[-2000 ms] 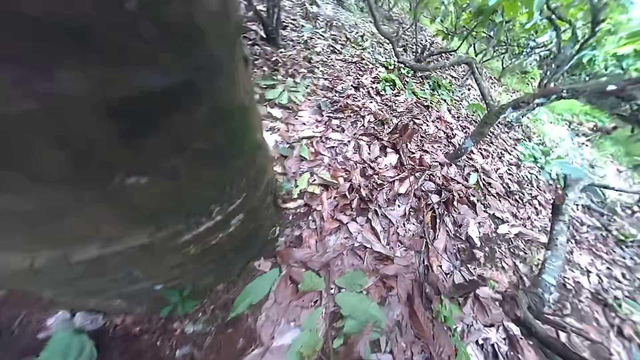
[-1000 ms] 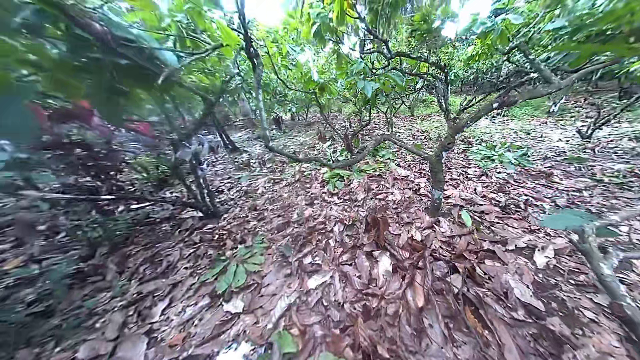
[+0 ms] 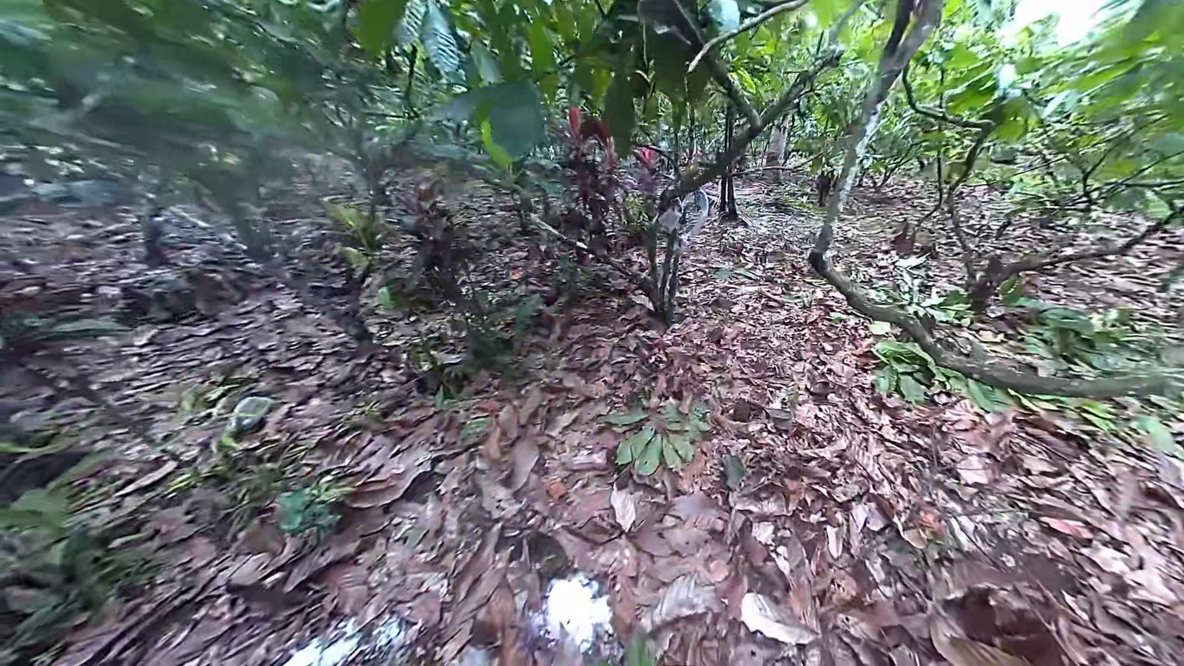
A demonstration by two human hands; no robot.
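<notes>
Neither my left hand nor my right hand shows in the head view, so what they hold or touch cannot be seen. Brown dry leaf litter (image 3: 684, 546) covers the ground in front of me. A low green leafy plant (image 3: 659, 442) grows from it near the middle. Farther off, a small multi-stemmed tree (image 3: 668, 277) stands beside plants with dark red leaves (image 3: 597, 176).
A crooked low branch (image 3: 1008, 375) crosses the right side just above the ground, over green leaves (image 3: 911, 370). Hanging foliage (image 3: 513, 116) fills the upper part. Small green undergrowth (image 3: 310, 509) grows at the lower left.
The view has swung up and then leftward. The large trunk close at the left two seconds ago is out of view, and the red-leaved plants now stand near the middle.
</notes>
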